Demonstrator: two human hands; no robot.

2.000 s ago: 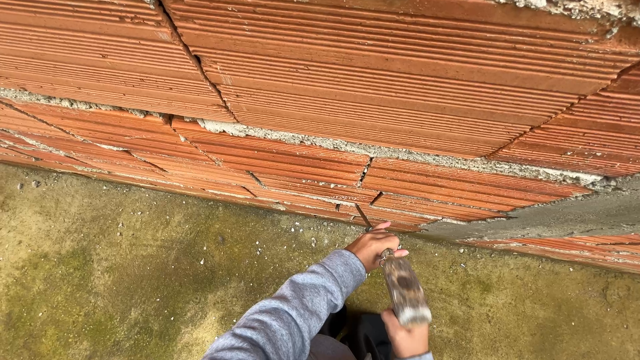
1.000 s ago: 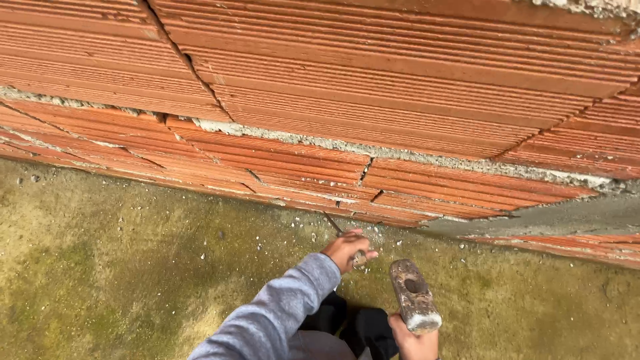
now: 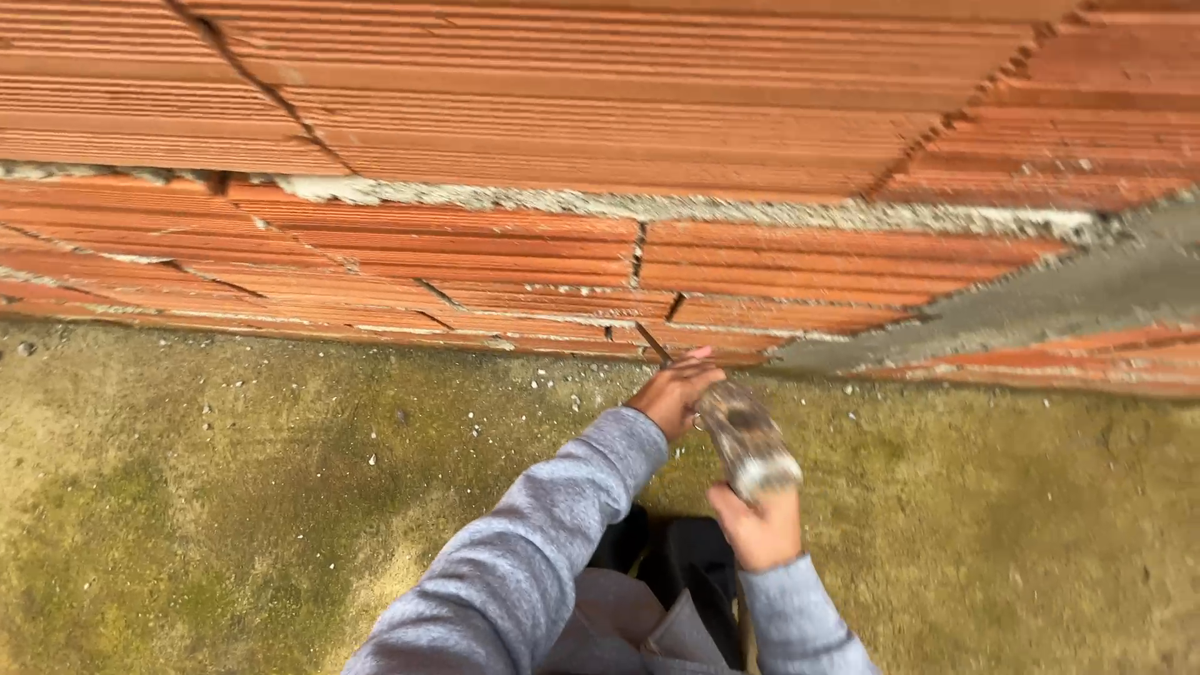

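Observation:
My left hand (image 3: 677,394) is closed around a thin metal chisel (image 3: 653,343), whose dark tip points up and left to the lower courses of the hollow clay brick wall (image 3: 525,253). Whether the tip touches the wall I cannot tell. In my right hand (image 3: 764,527) is a club hammer (image 3: 748,436) with a worn, blurred head, close beside my left hand at the chisel's rear end. The hammer's handle is mostly hidden by my right hand. A pale mortar joint (image 3: 581,202) runs along the wall above.
Small light crumbs lie on the mossy concrete floor (image 3: 281,469) along the wall's foot. Grey mortar (image 3: 1022,300) covers a strip at the right, where the wall meets another brick section. My dark shoes (image 3: 689,553) are below my hands.
One second ago the hammer head was apart from my left hand, lower and to the right; now it is up against it. The chisel stays in my left hand.

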